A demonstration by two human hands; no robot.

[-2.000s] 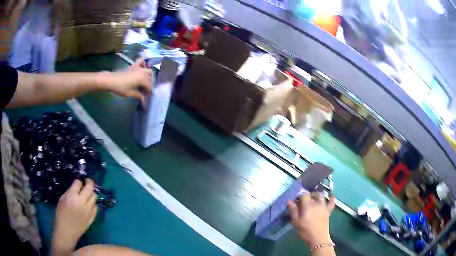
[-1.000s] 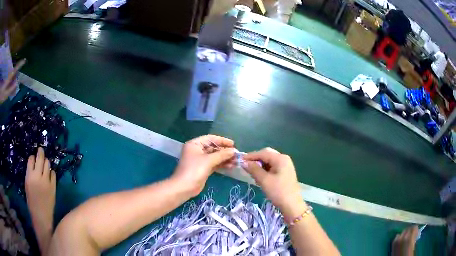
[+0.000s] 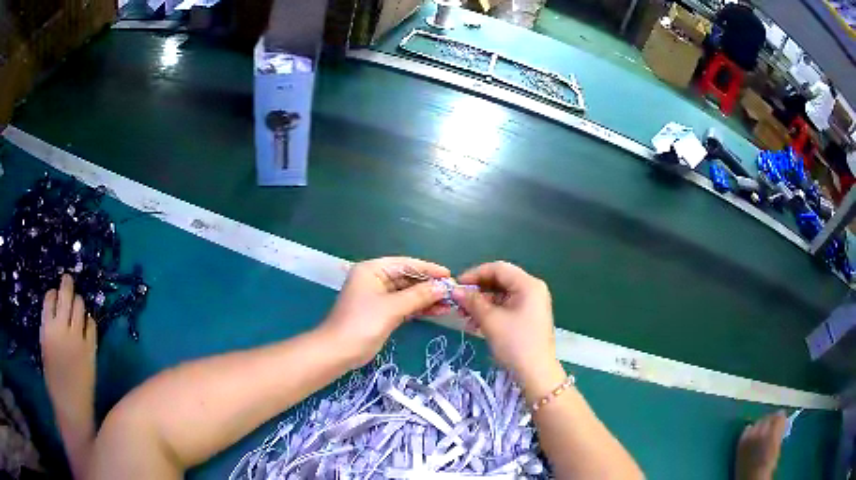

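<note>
My left hand (image 3: 389, 298) and my right hand (image 3: 502, 305) meet above the whitish edge strip, their fingertips pinching a small pale wrist strap (image 3: 453, 292) between them. Most of the strap is hidden by my fingers. A tangled heap of pale wrist straps (image 3: 422, 422) with thin cord loops lies below my hands on the blue-green bench. An upright retail box (image 3: 283, 127) with a dark product picture stands on the green belt at the upper left, its top flap raised.
Another person's hand (image 3: 68, 328) touches a heap of black cables (image 3: 56, 244) at left. Another hand (image 3: 762, 441) holds a small white item at lower right. A box (image 3: 833, 333) shows at the right rim. A metal frame (image 3: 493, 67) and blue-wrapped items (image 3: 784, 178) lie beyond the belt.
The retail box has moved left in view. Two seconds ago my right hand was at a box; since one second ago both hands have stayed together on the small strap.
</note>
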